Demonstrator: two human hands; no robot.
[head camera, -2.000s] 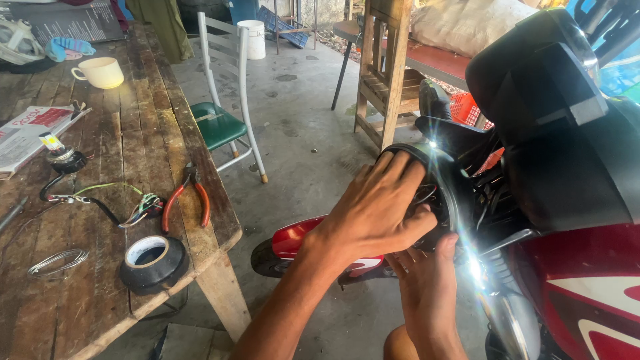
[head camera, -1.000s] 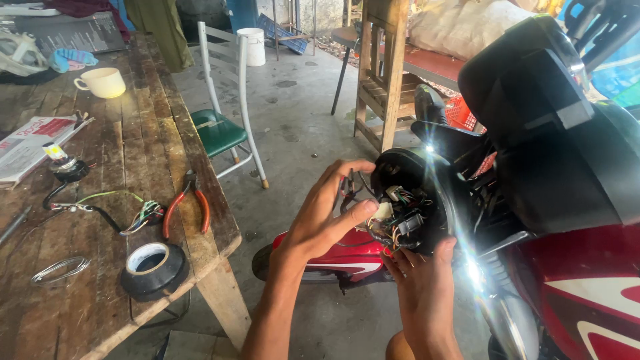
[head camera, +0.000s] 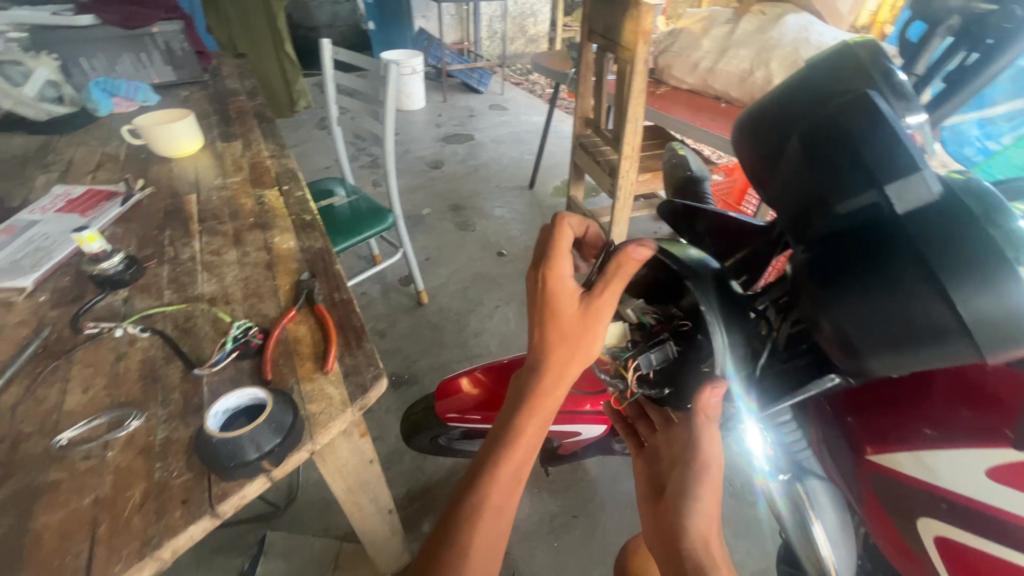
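Observation:
The round black headlight housing (head camera: 708, 280) of a red motorcycle (head camera: 928, 448) faces left, its front uncovered. Inside it sit bundled wires and connectors (head camera: 656, 356). My left hand (head camera: 572, 296) pinches a thin dark piece (head camera: 598, 264) between thumb and fingers at the housing's upper left rim; what it is cannot be made out. My right hand (head camera: 676, 464) cups the lower rim, thumb on the outside and fingers under the hanging wires. Below and left are the red front fender (head camera: 488, 392) and the front wheel (head camera: 420, 424).
On the wooden table (head camera: 200, 264) at left lie red-handled pliers (head camera: 302, 320), black tape (head camera: 250, 432), a wire coil (head camera: 98, 428), a bulb with wiring (head camera: 108, 260) and a cup (head camera: 164, 133). A green-seated chair (head camera: 352, 212) and a wooden stand (head camera: 612, 120) are beyond.
My left hand was over the housing's front two seconds ago; it moved left, baring the wires, then up to the upper left rim. My right hand has stayed at the lower rim.

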